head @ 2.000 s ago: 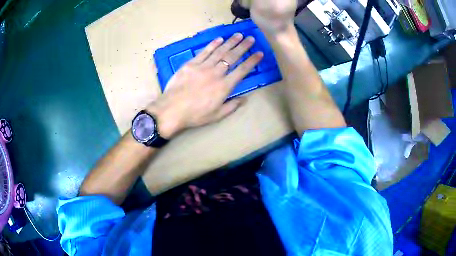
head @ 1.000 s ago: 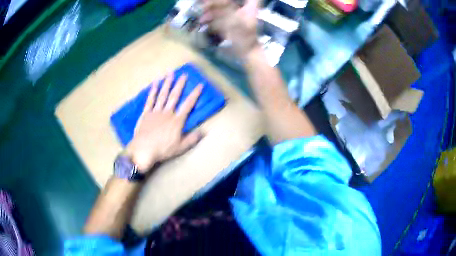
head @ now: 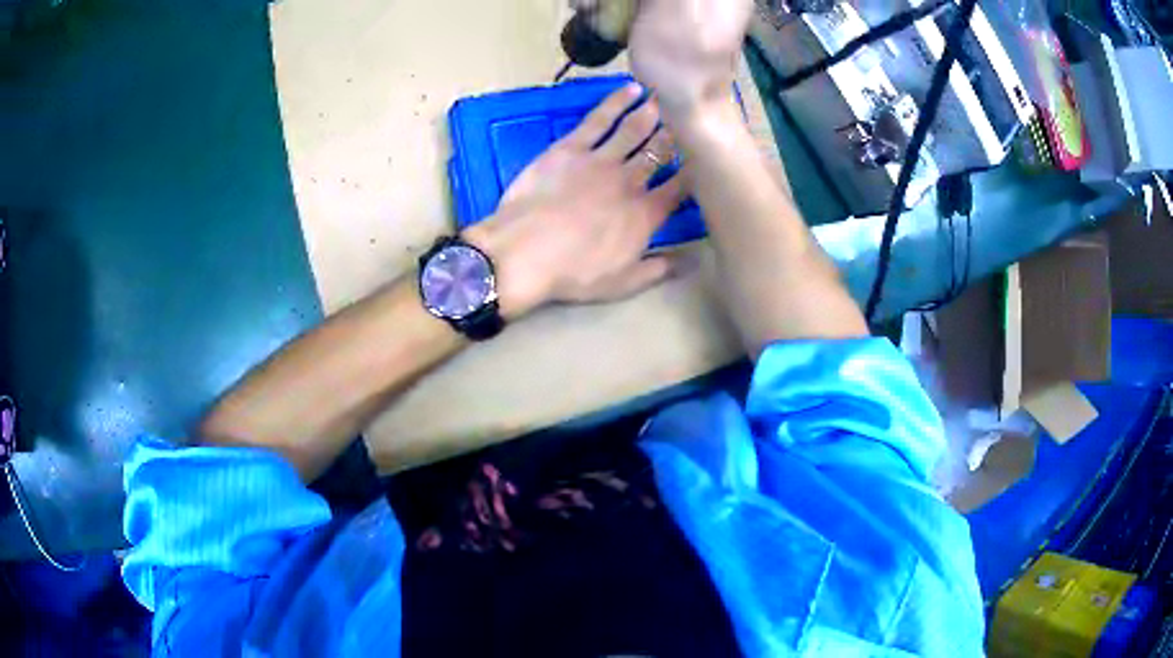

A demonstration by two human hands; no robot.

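The blue handheld device [head: 486, 152] lies on the tan cardboard sheet [head: 367, 206], with a recessed rectangular panel visible. My left hand [head: 585, 199] lies flat across the device with its fingers apart, hiding much of it. My right hand [head: 691, 49] is at the top edge of the picture, above the device's upper right part. It is closed round the electric screwdriver [head: 592, 41], of which the dark lower end and thin bit show. The bit tip points down left, near the device's upper edge; I cannot tell whether it touches. Screws are too small to tell.
Screw feeders [head: 888, 122] stand at the upper right, with a black cable [head: 916, 161] crossing in front. A red-rimmed tin [head: 1065, 109] is behind them. An open carton [head: 1057, 315] is right of the bench. A yellow bin [head: 1061, 607] is at the lower right.
The right hand has come back from the feeder area to above the device, with the screwdriver now distinguishable. The left hand stays flat on the device. The camera view has shifted.
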